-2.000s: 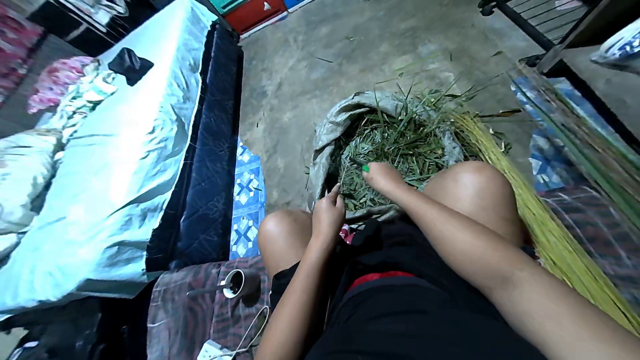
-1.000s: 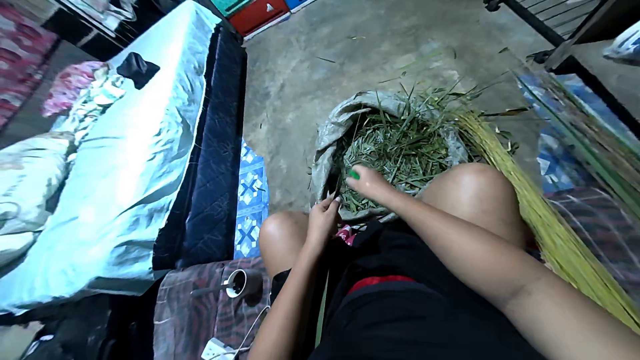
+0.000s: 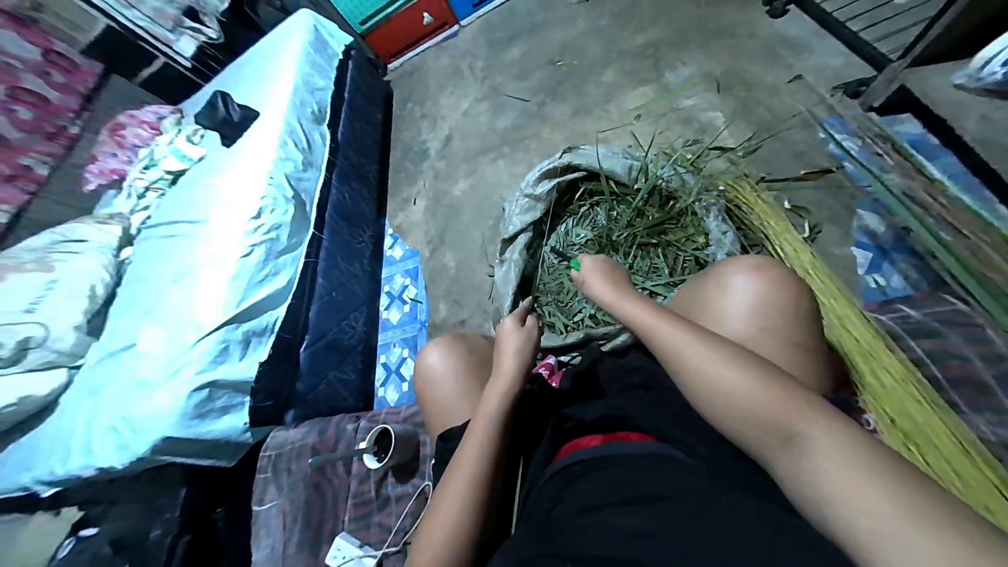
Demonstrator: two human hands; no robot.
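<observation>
My left hand (image 3: pixel 517 340) is closed on a thin leaf strip (image 3: pixel 540 264), which rises from its fingertips over the near left part of an open sack (image 3: pixel 524 209). To its right, my right hand (image 3: pixel 601 279) grips a small knife with a green handle (image 3: pixel 574 264), its dark blade pointing up and left. Chopped green leaf scraps (image 3: pixel 630 228) fill the sack between my knees. A long bundle of thin yellow-green stalks (image 3: pixel 858 339) leans from the sack's right rim past my right knee. More of the strip's lower end seems to lie along my lap.
A bed with a pale blue sheet (image 3: pixel 236 236) stands at the left. A mug (image 3: pixel 379 447) with a handle-like utensil and a white power socket (image 3: pixel 351 551) rest on the plaid cloth (image 3: pixel 307 480). Long green leaves (image 3: pixel 913 197) lie at the right; scraps dot the concrete floor (image 3: pixel 472 118).
My right hand with the knife has shifted from the upper middle of the sack toward my left hand, then slightly away again. My left hand keeps its place near the sack's left rim.
</observation>
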